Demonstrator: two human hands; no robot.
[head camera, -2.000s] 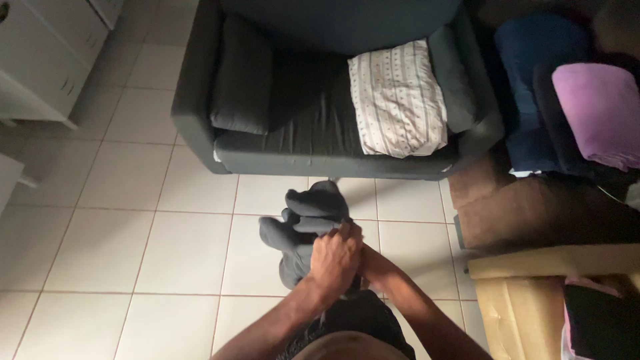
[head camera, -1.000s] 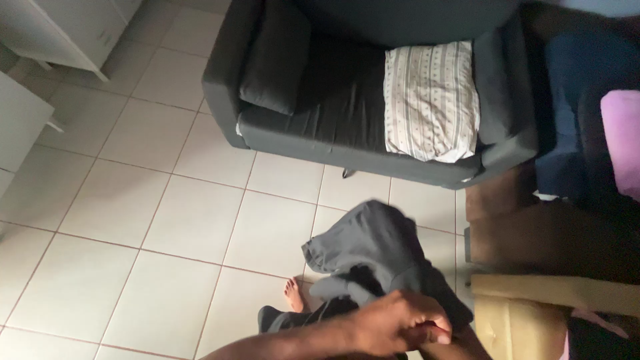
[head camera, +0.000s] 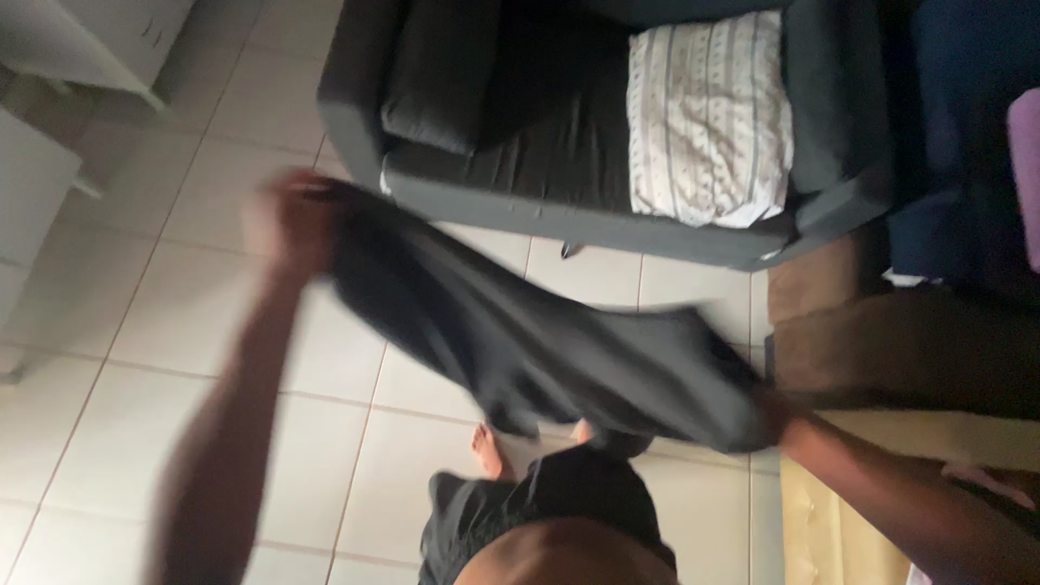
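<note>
A dark grey cloth garment (head camera: 528, 325) is stretched slantwise between my two hands, above the tiled floor and in front of the sofa. My left hand (head camera: 296, 215), blurred by motion, grips its upper left end. At the lower right end is my right hand (head camera: 776, 418), its fingers mostly hidden behind the cloth, holding that end. The fabric hangs in long folds and sags at its lower edge, above my bare feet. Which kind of garment it is cannot be told.
Beyond the cloth stands a dark grey sofa (head camera: 496, 191) with a white patterned cushion (head camera: 707, 122). White furniture (head camera: 106, 49) is at the upper left. On the right are brown upholstery (head camera: 894, 349), dark blue fabric (head camera: 959, 162), a pink folded cloth (head camera: 1025, 162) and a beige surface (head camera: 829, 504).
My hands, close together before, have moved wide apart, the left one far to the left. The grey garment, bunched up two seconds ago, is now spread out between them.
</note>
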